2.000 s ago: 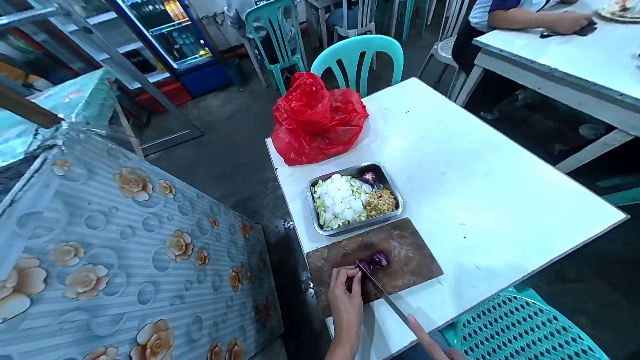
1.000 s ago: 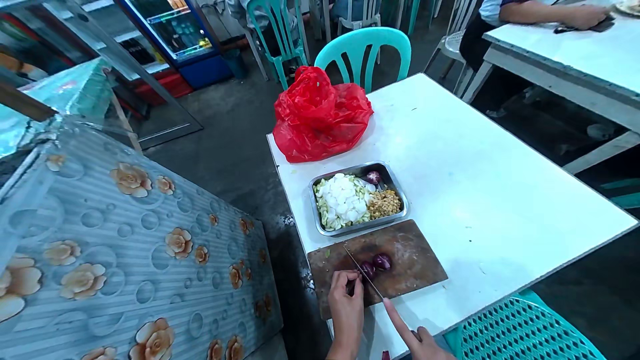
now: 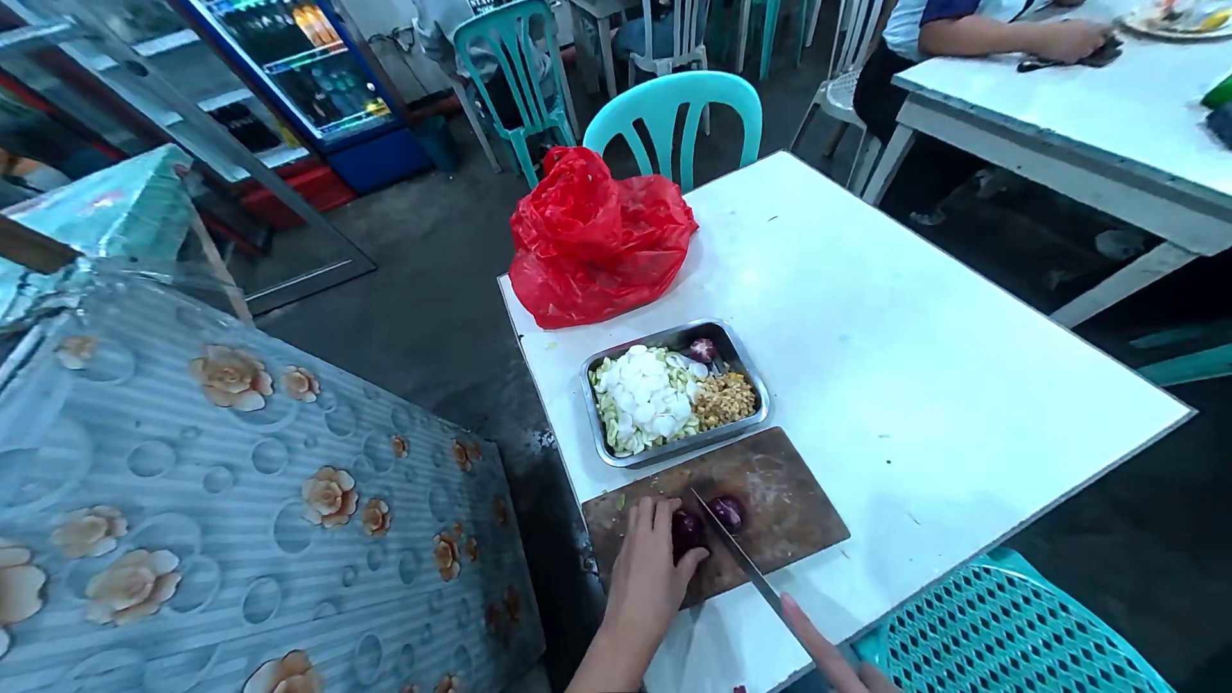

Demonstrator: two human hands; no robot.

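Note:
My left hand [image 3: 647,568] grips a red onion [image 3: 685,529] on a brown cutting board [image 3: 799,505]. Another red onion piece [image 3: 728,513] lies just right of it. A kitchen knife [image 3: 746,560] is in my right hand [image 3: 828,654], partly cut off by the lower edge of the view; its blade lies between the two onion pieces. Beyond the board, a metal tray [image 3: 760,409] holds chopped pale vegetables [image 3: 647,399], minced light-brown bits [image 3: 724,398] and a red onion [image 3: 703,350].
A red plastic bag [image 3: 597,241] sits at the far left of the white table [image 3: 924,385]. Green plastic chairs [image 3: 1001,626] stand near and beyond it. A flower-patterned covered surface [image 3: 289,500] is at left. A person's arm [image 3: 1011,38] rests on another table.
The knife has moved from over the onion to between the two pieces. My left hand stays at the onion on the board.

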